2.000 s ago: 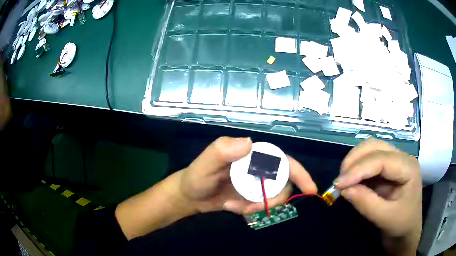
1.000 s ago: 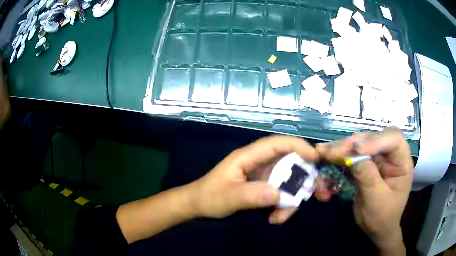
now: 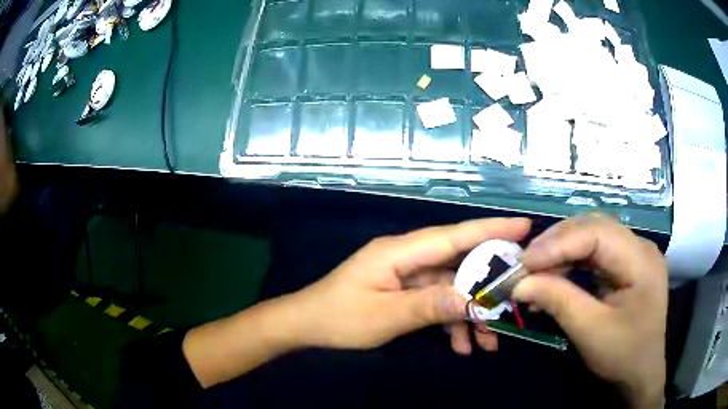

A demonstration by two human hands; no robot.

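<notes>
My left hand (image 3: pixel 375 287) holds the round white disc (image 3: pixel 474 268) over the dark lap, right of centre. A black pad (image 3: pixel 498 268) shows on the disc, partly covered. My right hand (image 3: pixel 600 279) pinches the silver battery (image 3: pixel 504 283) with yellow tape at its lower left end. The battery lies slanted across the disc over part of the black pad; whether it is stuck down I cannot tell. The green circuit board (image 3: pixel 527 332) hangs edge-on below the disc, with red lead wires beside it.
A clear blister tray (image 3: pixel 326 128) lies on the green bench, with heaped white squares (image 3: pixel 595 104) and a yellow tape piece (image 3: pixel 424 81). A wide white strip (image 3: pixel 696 176) curls over the edge at right. An assembly pile (image 3: pixel 76 28), a single unit (image 3: pixel 101 90) and a black cable (image 3: pixel 166 96) are left.
The battery has moved from beside the disc onto its face, over the black pad. The board has swung below the disc. The view has shifted slightly.
</notes>
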